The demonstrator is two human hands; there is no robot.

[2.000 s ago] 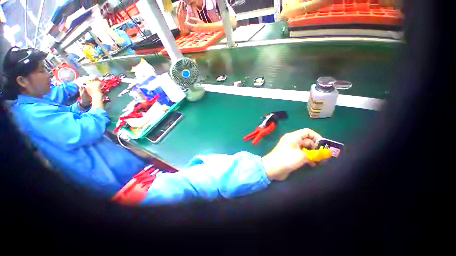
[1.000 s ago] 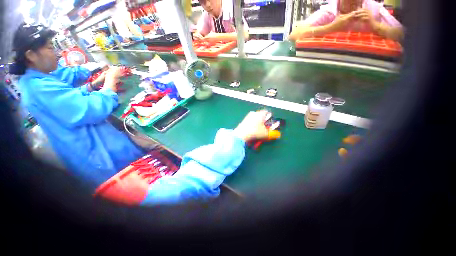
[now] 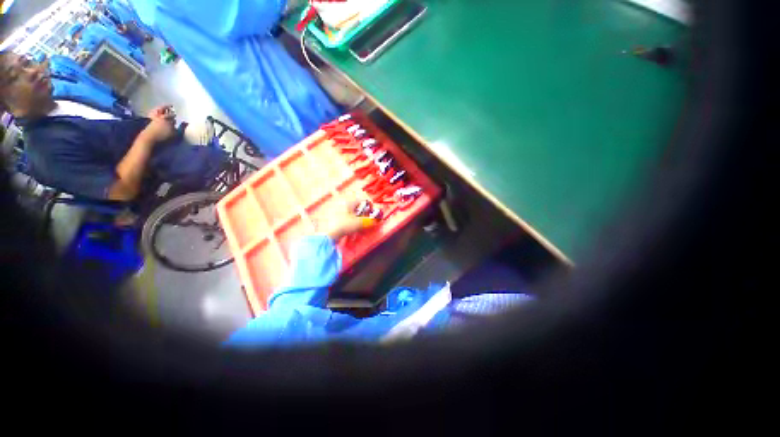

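The red-orange parts tray (image 3: 286, 192) lies at the left below bench level, with bare compartments on its left side. Along its right side lie several red spring clamps (image 3: 363, 152) gripping dark and silver pieces. My left hand (image 3: 345, 229), with yellow on a fingertip, is over the tray's near right part. Its fingers are at a clamped piece (image 3: 365, 207) with a dark face and pale rim, beside the row. The fingers appear closed on its clamp, which is mostly hidden. My right hand is out of view.
The green bench (image 3: 513, 111) has a pale front edge right of the tray. A phone (image 3: 389, 31) and green basket (image 3: 352, 32) are at the top. A small dark item (image 3: 658, 55) lies far right. A seated person (image 3: 85, 154) and large wheel (image 3: 190, 232) are left.
The view has swung down and left to the tray. My left hand took hold of the red clamp on the bench and moved to the tray. My right fingertips have left view.
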